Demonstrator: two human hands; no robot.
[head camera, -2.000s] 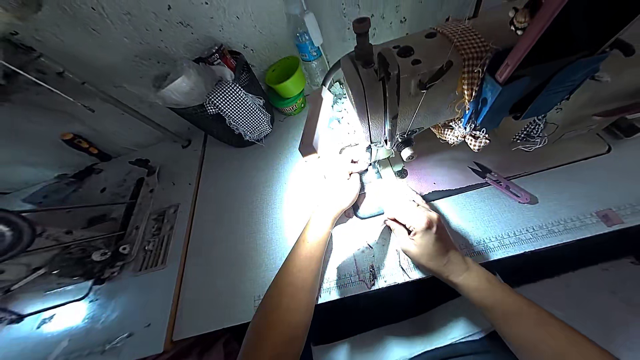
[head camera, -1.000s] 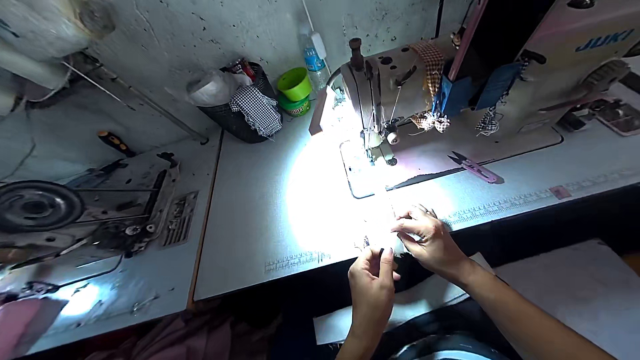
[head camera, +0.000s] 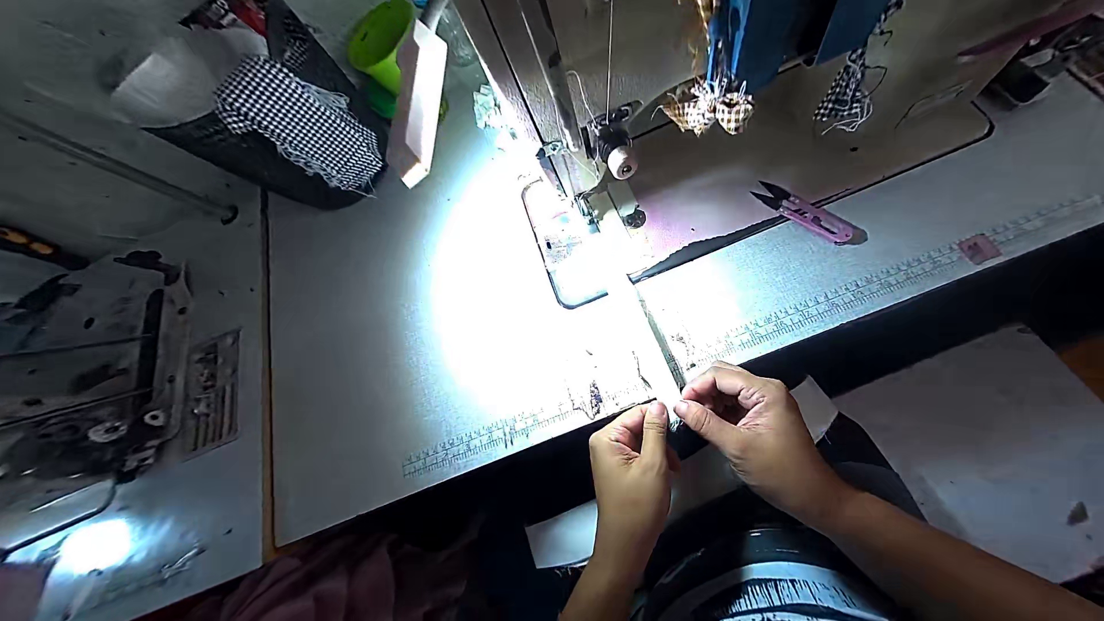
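Note:
At the table's front edge my left hand (head camera: 634, 457) and my right hand (head camera: 755, 423) pinch a narrow, pale fabric strip (head camera: 662, 366) between thumbs and forefingers, the fingertips close together. The strip runs back across the table towards the sewing machine's needle area (head camera: 591, 216), where glare hides its far end. Pink-handled thread snips (head camera: 811, 216) lie to the right of the needle area, blades pointing left. A printed measuring scale (head camera: 819, 302) runs along the front edge of the table.
A black bin (head camera: 319, 185) with checked cloth (head camera: 297, 121) stands at the back left, beside a green cup (head camera: 379, 43). Another machine (head camera: 95, 405) occupies the far left. Checked fabric bows (head camera: 711, 108) hang from the machine. White material (head camera: 565, 535) lies below the table edge.
Two seconds ago both hands were beside the needle; they have since come back to the table's front edge. The view has moved closer to the table.

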